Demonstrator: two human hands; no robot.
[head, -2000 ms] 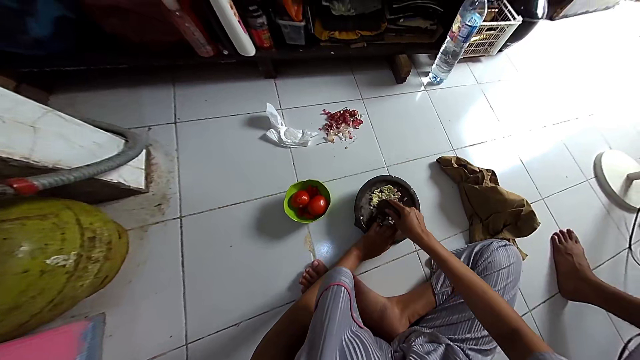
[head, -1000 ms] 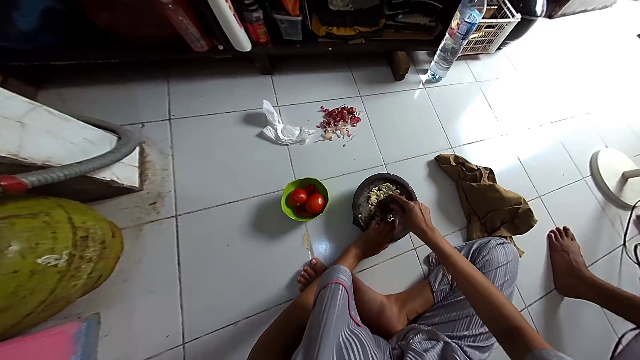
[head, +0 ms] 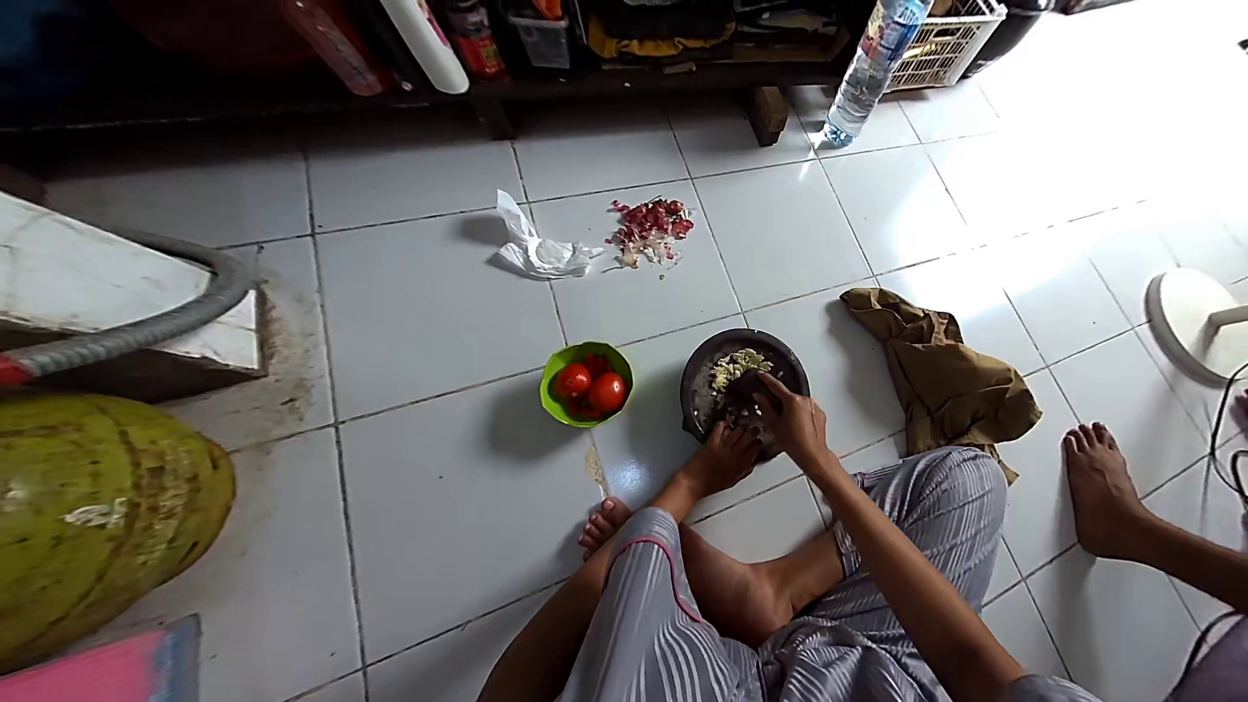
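A round dark stone mortar rests on the tiled floor in front of my crossed legs. Pale crushed pieces lie inside it. My right hand grips a dark stone pestle, its head down in the mortar. At the near rim, my left hand reaches over the edge, its fingers partly in the bowl; whether they hold anything is unclear. Left of the mortar, apart from it, stands a green bowl with red tomatoes.
Crumpled white plastic and red onion peelings lie farther out. A brown cloth is right of the mortar, near another person's foot. A water bottle stands by the shelf. A green gas cylinder is at left.
My right hand stays on the pestle, and my left hand remains at the mortar's near rim. The bowl of tomatoes and the cloth have not moved.
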